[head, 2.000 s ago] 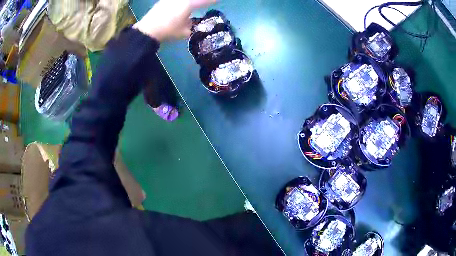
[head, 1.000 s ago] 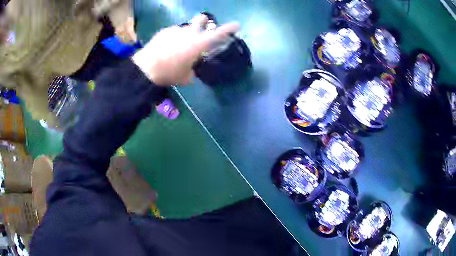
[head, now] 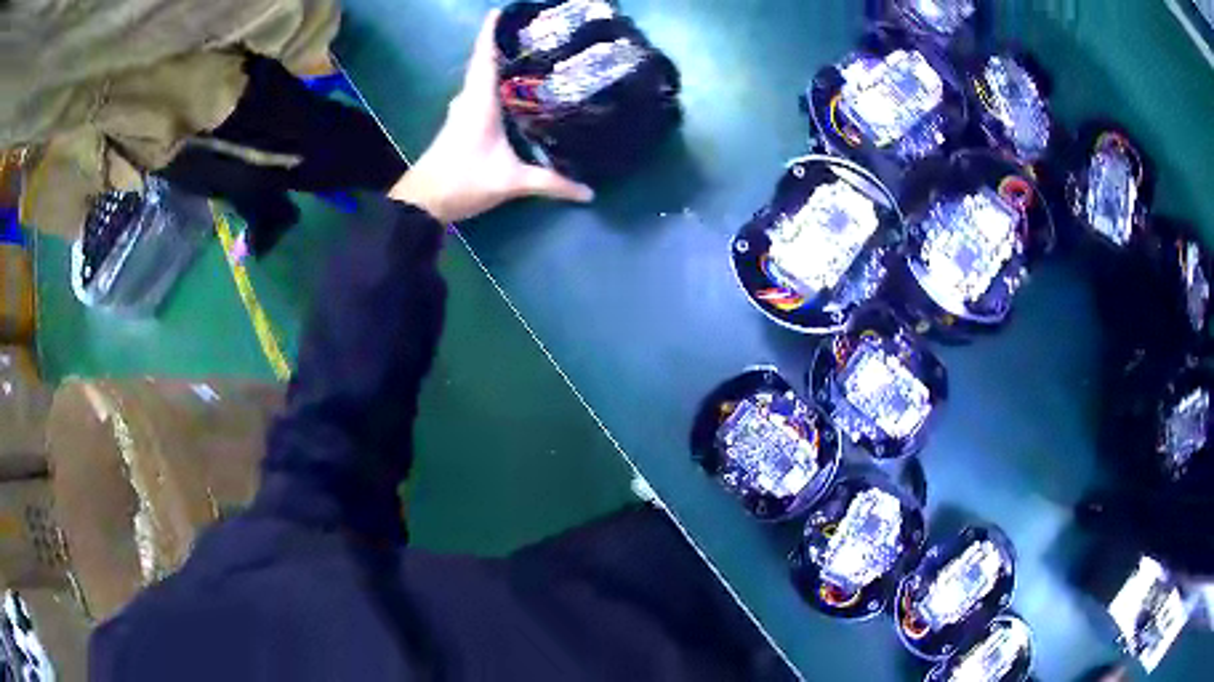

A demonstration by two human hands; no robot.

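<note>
My left hand [head: 486,167] is at the upper left of the bench. Its fingers lie along the left side of black round housings [head: 632,127] and its thumb curves around their near side. Two silvery circuit boards and red wires show on these housings, which sit close together. The fingertips are partly hidden behind them. My right hand is not in view. More open black housings with silvery boards and coloured wires stand in a cluster [head: 819,240] to the right.
The green bench [head: 599,320] has its near edge running diagonally. A person in tan clothing [head: 147,67] is at the upper left. Cardboard boxes [head: 147,466] and a clear plastic-wrapped item [head: 140,253] stand at the left. More housings lie in shadow at the far right.
My left hand has gone from over the top of the left housings to around their side and near edge. The view has shifted, so the right cluster sits slightly higher and further left.
</note>
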